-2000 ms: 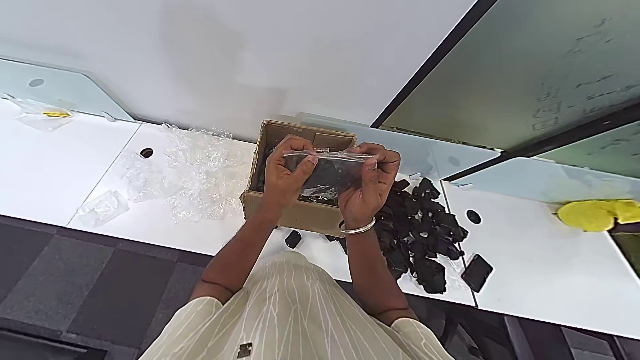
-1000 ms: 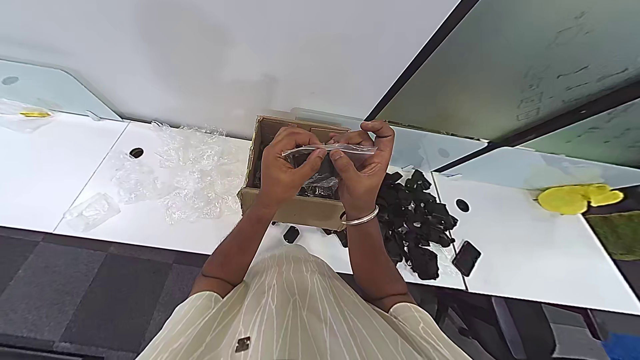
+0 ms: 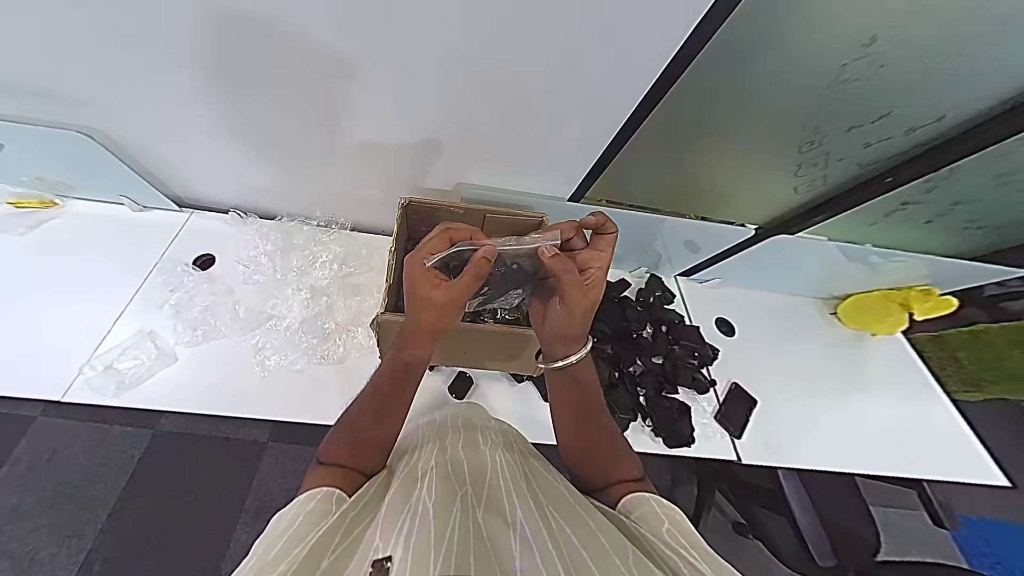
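Observation:
A clear plastic zip bag (image 3: 504, 276) with something dark in or behind it is stretched between my hands, above an open cardboard box (image 3: 472, 342). My left hand (image 3: 448, 276) pinches the left end of its top strip. The right end is between the thumb and fingers of my right hand (image 3: 578, 268), which wears a bangle. Dark items show inside the box, partly hidden by the bag and hands. To the right lies a heap of small black items (image 3: 656, 344). One small black piece (image 3: 461, 385) rests in front of the box.
Crumpled clear plastic bags (image 3: 304, 296) cover the white table (image 3: 832, 400) left of the box. A dark phone-like object (image 3: 735, 410) lies right of the black heap. Yellow items (image 3: 888, 310) sit at the far right. A glass partition (image 3: 720, 120) and white wall stand behind.
The bag's top strip is spread flatter between my hands than a second ago, and more of its strip shows. Both hands stay above the box.

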